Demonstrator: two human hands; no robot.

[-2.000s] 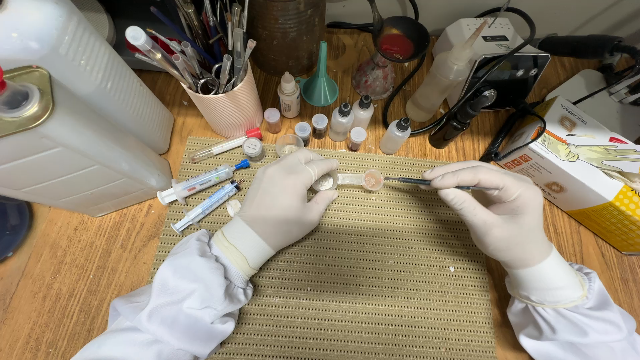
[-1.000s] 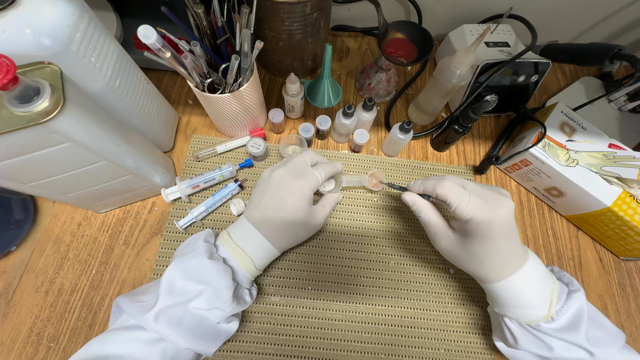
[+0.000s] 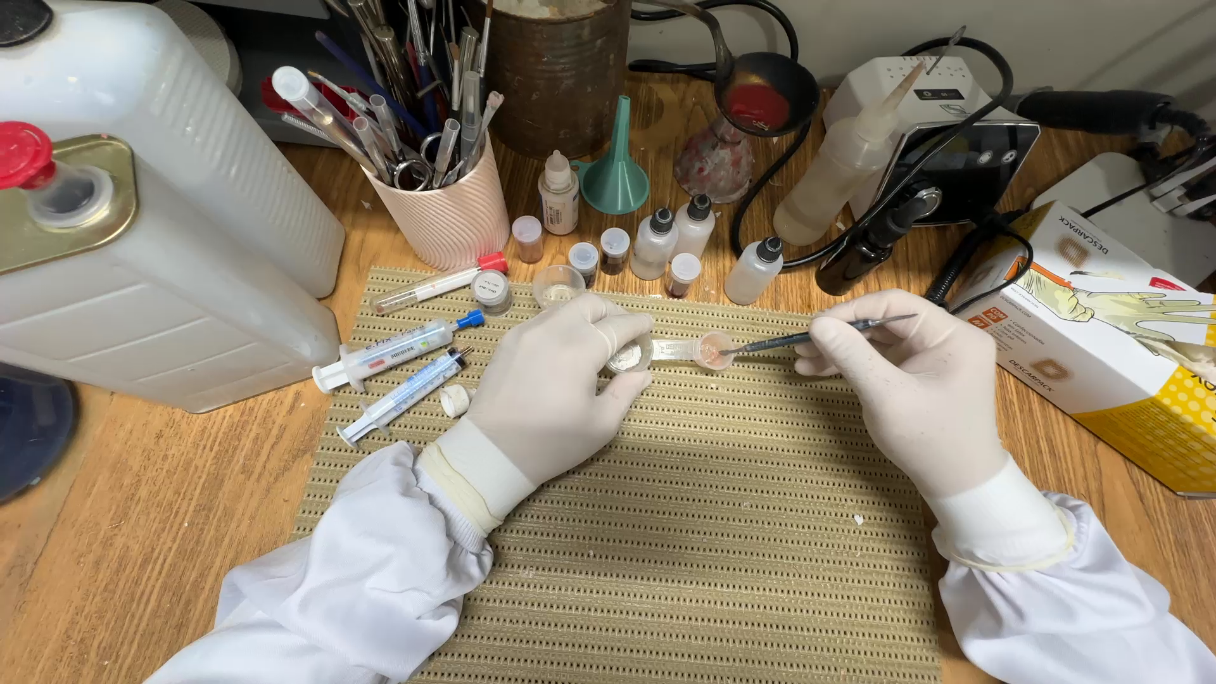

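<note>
Both hands wear pale latex gloves. My left hand [image 3: 570, 380] grips a small clear double-ended measuring scoop [image 3: 674, 350] by its left cup [image 3: 627, 358], which holds white material. The scoop's right cup [image 3: 713, 351] contains pinkish-orange material. My right hand [image 3: 902, 380] holds a thin dark metal spatula [image 3: 784, 341] between thumb and fingers, its tip at the pink cup's right side. Just above my left hand stands a small clear cup [image 3: 559, 285], beside a grey-lidded jar [image 3: 491, 292]. Two syringes [image 3: 389, 355] and a small white cap [image 3: 455, 400] lie left of that hand.
A ribbed beige mat [image 3: 665, 570] covers the wooden table. Behind it stand dropper bottles [image 3: 754, 271], small capped vials [image 3: 683, 275], a green funnel [image 3: 617, 171] and a pink tool cup [image 3: 446, 214]. Large white jugs [image 3: 161, 304] are left, a glove box [image 3: 1092, 351] right.
The right hand has moved left toward the scoop, then back right a little, with the spatula tip staying by the pink cup. The left hand keeps its hold on the scoop.
</note>
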